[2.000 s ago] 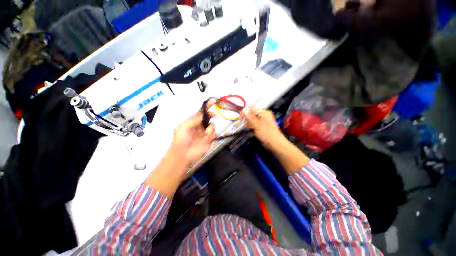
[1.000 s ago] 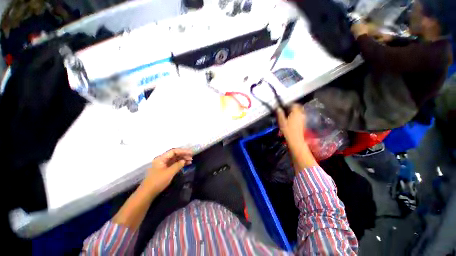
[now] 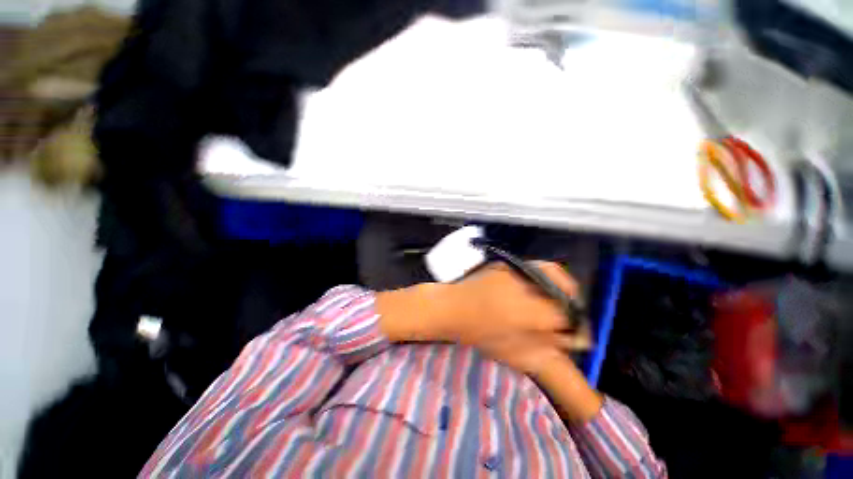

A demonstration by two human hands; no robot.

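Note:
The head view is blurred. My left hand [image 3: 482,297] lies across my right hand [image 3: 538,351] close in front of my striped shirt, and the two overlap. A thin dark strip [image 3: 528,267] runs along the far side of the hands; blur hides which fingers touch it. A small white piece [image 3: 456,253] shows at the strip's far left end, just beyond my left hand. My fingertips are mostly hidden or smeared. Scissors with a yellow-orange and a red handle loop [image 3: 739,178] lie on the white table [image 3: 486,140].
The table's ridged front edge [image 3: 449,203] crosses beyond my hands. Black cloth [image 3: 178,122] is heaped at the left. A dark strap [image 3: 812,210] hangs over the edge at the right. Below are a blue crate rim [image 3: 608,318] and red bagged material [image 3: 746,346].
The view has swung left and down. My hands were apart, the right one at a dark strap by the table edge; now they overlap near my body. The machine is mostly out of view.

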